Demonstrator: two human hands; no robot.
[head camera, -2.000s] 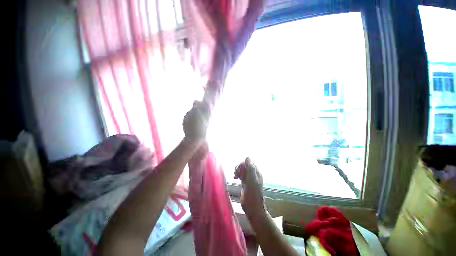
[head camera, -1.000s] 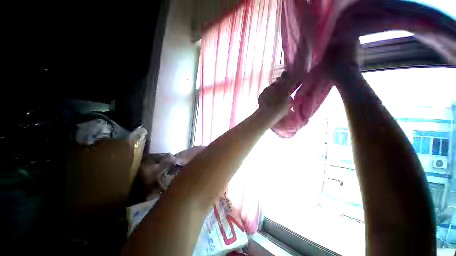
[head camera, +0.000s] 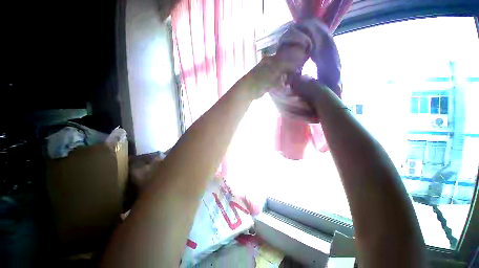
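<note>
A sheer pink-red curtain (head camera: 321, 9) hangs at the bright window, bunched and looped into a thick twist at its upper middle. My left hand (head camera: 270, 73) grips the bunched cloth from the left. My right hand (head camera: 304, 86) is close beside it at the lower side of the loop, its fingers on the cloth and partly hidden. The curtain's end hangs below both hands. Glare blurs the fingers.
A cardboard box (head camera: 84, 191) with white plastic in it stands at the left. A white sack with red print (head camera: 226, 209) lies below the window. The window sill (head camera: 299, 233) runs at the lower right. Another pink curtain (head camera: 197, 57) hangs to the left.
The curtain was a hanging bunch in my left hand with my right hand apart and lower; it is now looped. My right hand has come down from above, close to my left. The view has shifted.
</note>
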